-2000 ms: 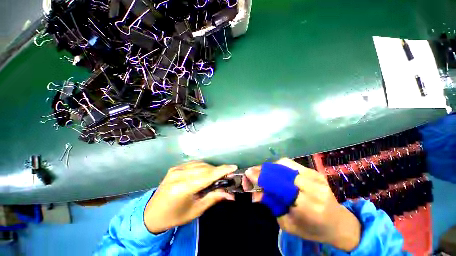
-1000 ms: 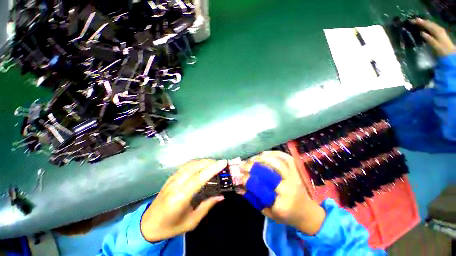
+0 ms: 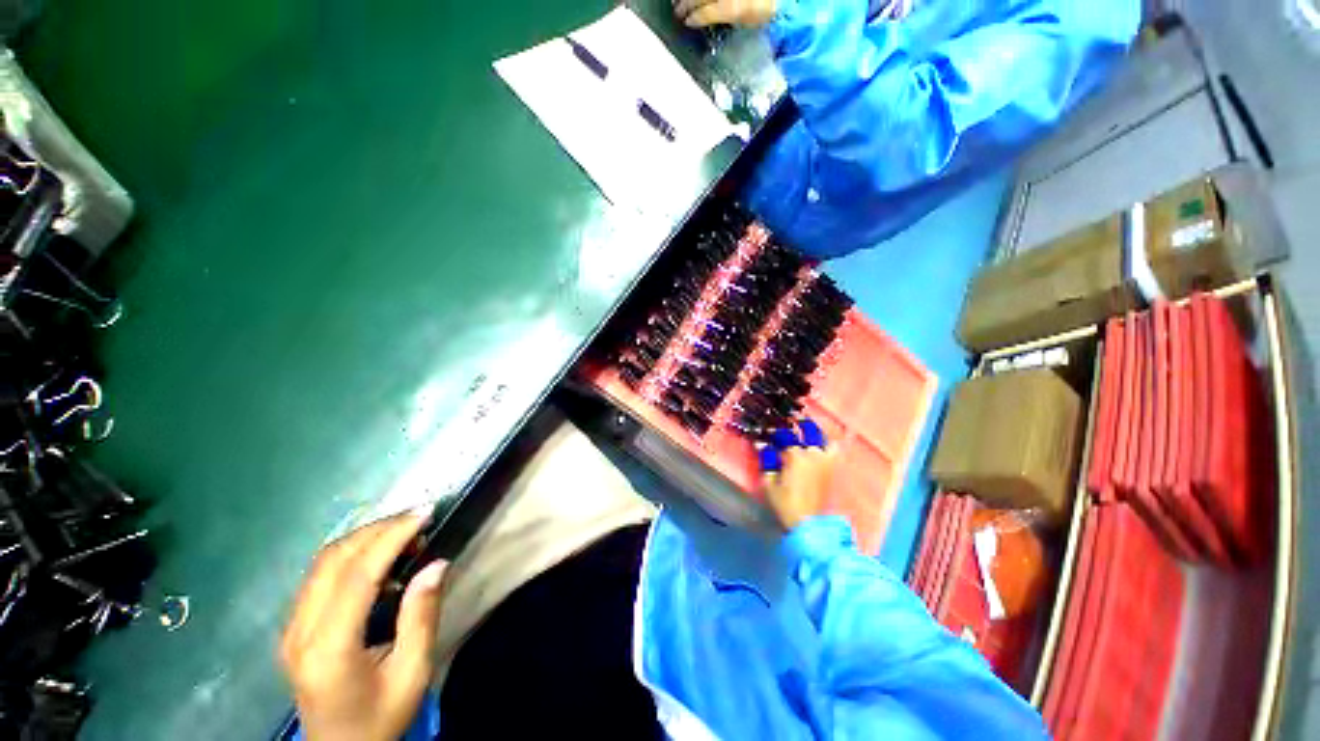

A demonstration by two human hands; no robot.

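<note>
The red-orange tray point(image 3: 880, 388) sits below the bench edge, with rows of black clipped parts point(image 3: 724, 326) on its left and upper part. My right hand point(image 3: 799, 478), with blue wraps on its fingers, reaches into the tray at the lower end of a row. Whether its fingertips hold a part cannot be told. My left hand point(image 3: 359, 625) is at the bench edge, thumb and fingers apart around something dark, which may be a clip or the dark edge. The heap of black binder clips point(image 3: 58, 536) is cut off at the left.
A white sheet point(image 3: 615, 109) with two dark items lies on the green bench top point(image 3: 319, 217). A person in blue workwear point(image 3: 927, 116) is at the top, a hand over the bench. Cartons point(image 3: 1013, 442) and stacked red trays point(image 3: 1180, 420) stand at the right.
The view has turned to the right. My hands have parted: the right has moved from the part between them to the tray, while the left is at the bench edge.
</note>
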